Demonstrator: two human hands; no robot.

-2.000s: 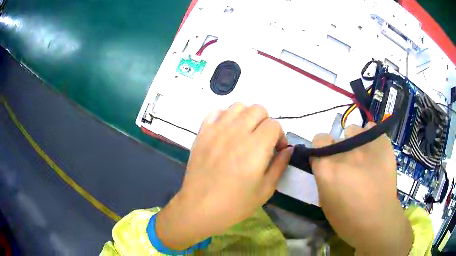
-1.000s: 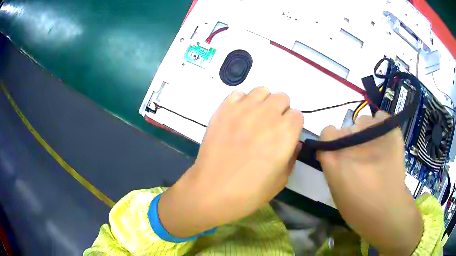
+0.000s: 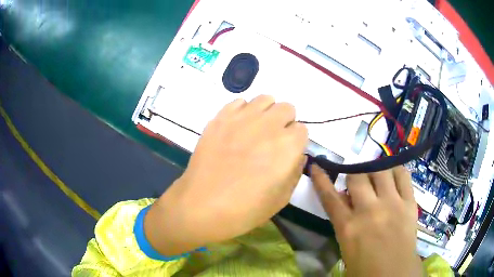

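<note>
The white chassis [image 3: 179, 103] lies back panel up in front of me. A thick black wrapped cable [image 3: 374, 165] curves from beside the cooler fan to the near edge. My left hand [image 3: 244, 167] covers its end, fingertips closed around it; the connector is hidden. My right hand [image 3: 374, 211] lies below the cable, its index finger and thumb area touching the black end piece beside my left fingertips, its other fingertips at the cable's lower side.
The cooler fan [image 3: 459, 149] and motherboard [image 3: 433, 186] are at the right. A black speaker [image 3: 240, 72], a green side board [image 3: 200, 57] and thin red wires [image 3: 330, 74] lie on the panel. The green bench [image 3: 108, 65] and dark floor [image 3: 59, 216] are at the left.
My right hand has moved from behind the cable to below it, with its fingers more spread. My left hand stays at the cable end. The view has shifted slightly.
</note>
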